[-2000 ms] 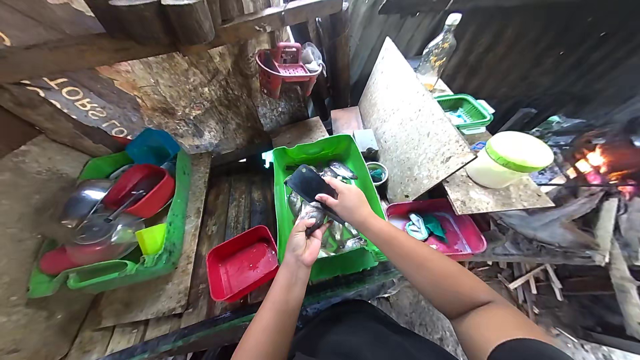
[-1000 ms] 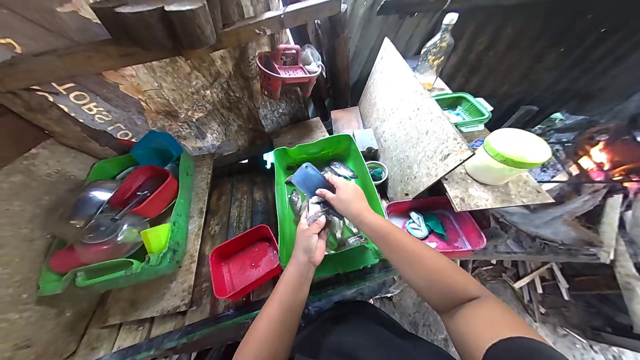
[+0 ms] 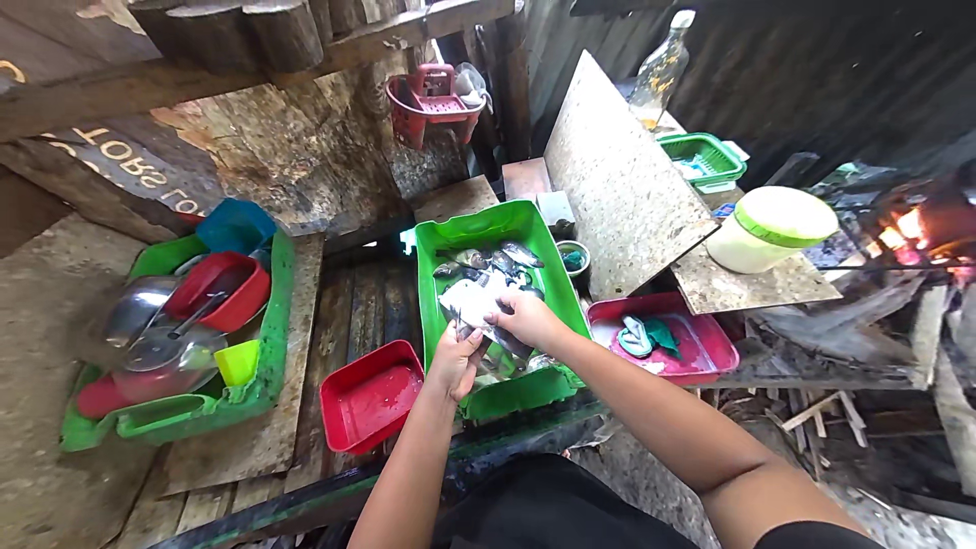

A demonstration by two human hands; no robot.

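A green plastic basin [image 3: 560, 286] holds several small silvery fish [image 3: 521, 254]. Over its near half, my left hand [image 3: 457, 360] grips a fish, partly hidden by the fingers. My right hand [image 3: 526, 324] is closed on a broad, flat tool, which looks like a wide-bladed knife [image 3: 469, 301]. Its face shines bright white and lies against the fish; the handle is hidden in my fingers. Both hands are close together, with the tool between them and the other fish.
Left of the basin are a red tub [image 3: 374, 396] and a green crate [image 3: 278, 328] of dishes. At right stand a pink tray [image 3: 705, 343] with cloths, a leaning board [image 3: 610, 183], a lidded white bucket [image 3: 751, 244] and a glass bottle [image 3: 659, 72]. A fire [image 3: 907, 229] burns far right.
The flat tool in my right hand has tilted, its face turning from dark to bright white. Both hands have stayed over the green basin.
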